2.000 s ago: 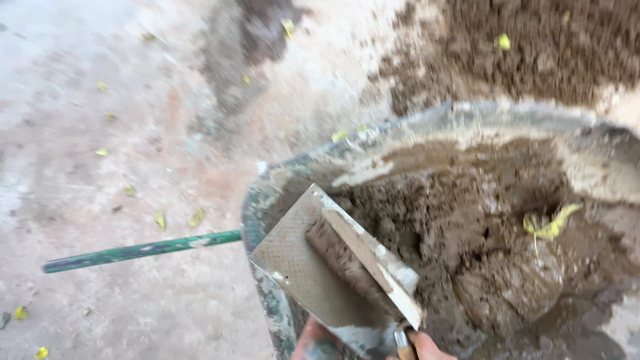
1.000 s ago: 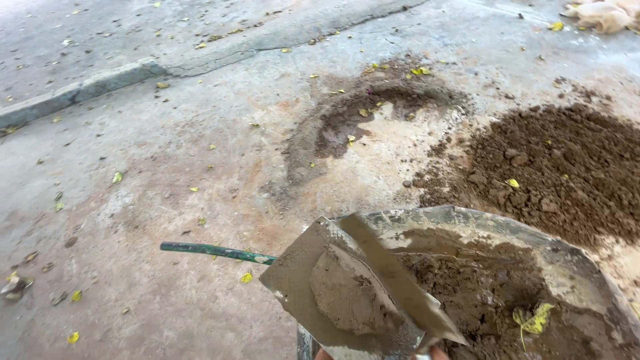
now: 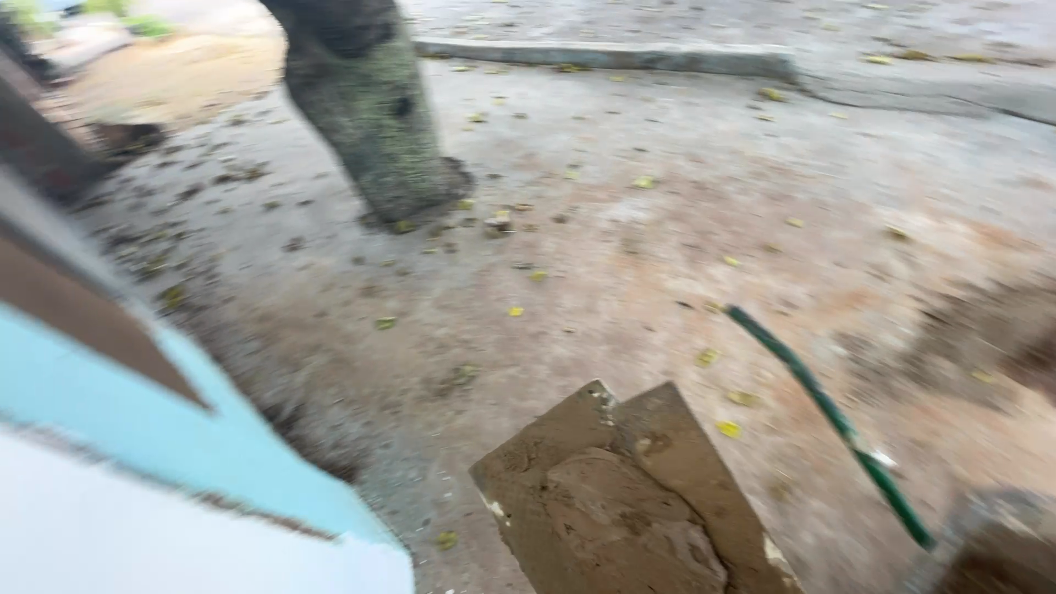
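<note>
A flat plastering hawk [image 3: 528, 462], coated in brown mortar, shows at the bottom centre. On it lies a smooth heap of wet mortar [image 3: 619, 511]. The mud-covered blade of a trowel [image 3: 701, 462] rests tilted along the right side of that heap, touching it. Both tools run out of the lower edge of the view, and their handles are hidden. Neither my left hand nor my right hand can be seen. The green handle [image 3: 833, 412] of the mortar tub rises to the right of the tools.
A wall corner painted light blue and white [image 3: 247, 487] stands close at the left. Behind it is a tree trunk [image 3: 379, 124] on the leaf-strewn concrete ground. A low concrete kerb [image 3: 610, 58] crosses the back. The tub's rim [image 3: 1006, 503] shows at the lower right.
The view has swung left, bringing in the wall and tree trunk. The hawk with its mortar and the trowel, over the tub's edge earlier, are now left of the tub. The fingers have dropped from view.
</note>
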